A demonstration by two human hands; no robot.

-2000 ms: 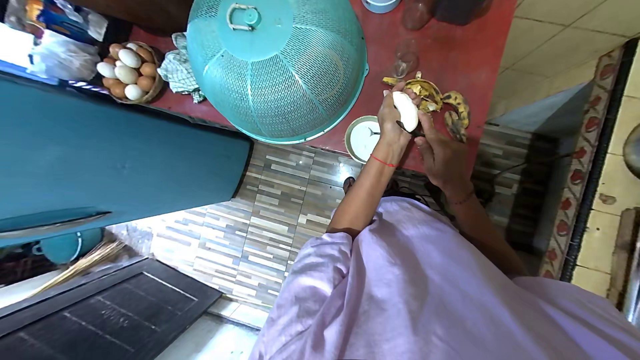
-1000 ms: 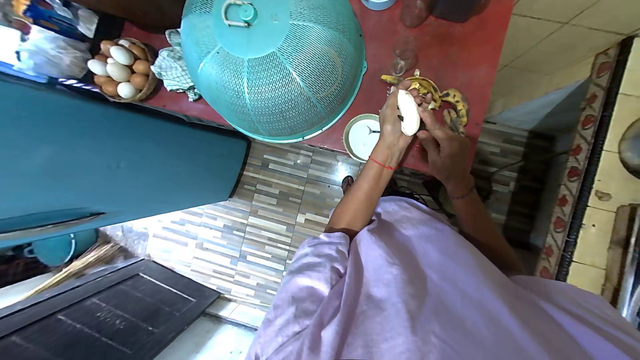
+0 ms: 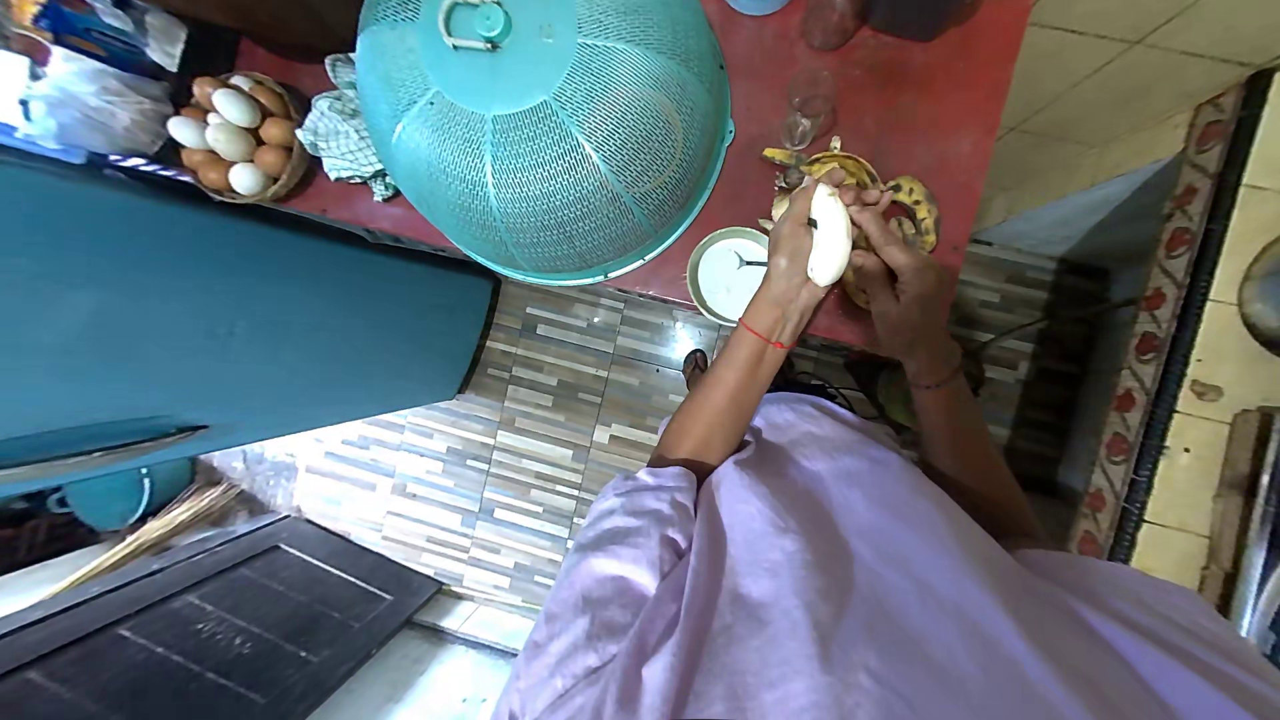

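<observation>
In my left hand (image 3: 798, 245) lies a peeled banana (image 3: 831, 235), held lengthwise over the red table (image 3: 900, 90). A small dark thing, possibly a blade, shows at the banana's left side; what it is cannot be told. My right hand (image 3: 897, 270) is just to the right, its fingers bent near the banana's upper end; whether they grip anything is unclear. Spotted yellow banana peels (image 3: 915, 205) lie behind and beside both hands. A bowl of white liquid or batter (image 3: 728, 275) with a spoon in it stands left of my left wrist.
A large teal mesh food cover (image 3: 560, 130) takes up the table's middle. Left of it are a checked cloth (image 3: 345, 130) and a basket of eggs (image 3: 292, 165). Clear glasses (image 3: 810, 105) stand behind the peels. A teal cabinet or refrigerator (image 3: 230, 300) is at the left.
The banana has turned in my left hand and shows more of its length than two seconds ago. Both hands have stayed over the same part of the table.
</observation>
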